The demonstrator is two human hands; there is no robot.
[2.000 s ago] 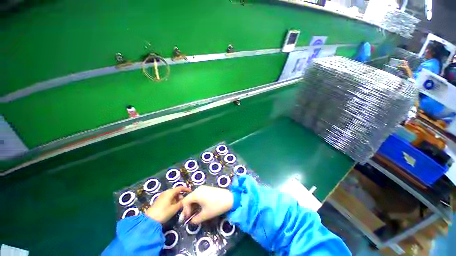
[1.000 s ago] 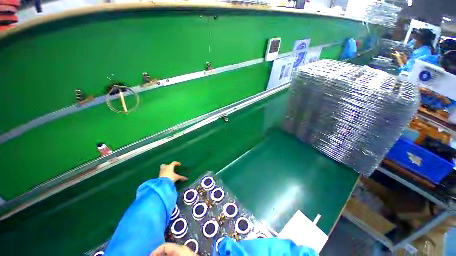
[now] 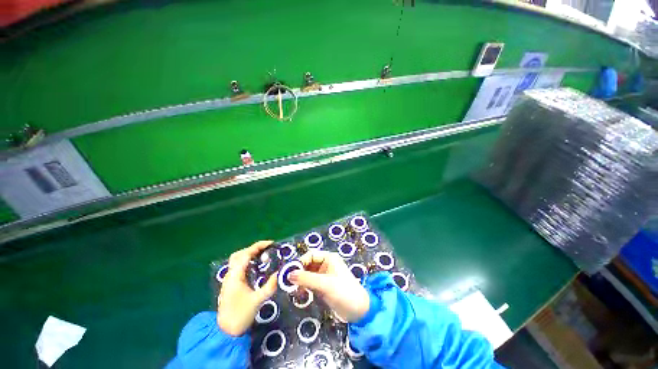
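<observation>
My right hand (image 3: 333, 285) holds a round unit (image 3: 291, 277) in its fingertips, its white ring and dark centre facing me, just above the tray. My left hand (image 3: 245, 290) is close on the left, thumb and fingers curled. A small dark and whitish piece shows between its fingertips; whether it is gripped or lies behind them cannot be told. The clear blister tray (image 3: 292, 333) is under both hands, with rows of white-ringed units (image 3: 309, 330). The hands and sleeves hide part of it.
Tall stacked blister trays (image 3: 577, 162) stand at the right. A white card (image 3: 482, 317) lies right of the tray with a thin white stick beside it. A crumpled paper scrap (image 3: 59, 339) lies at the far left. A green panel with a metal rail and wire hoop (image 3: 280, 103) stands behind.
My left hand has come back from the green surface beyond the tray to over the tray, beside my right hand. A unit now shows in my right fingertips. The view has turned left.
</observation>
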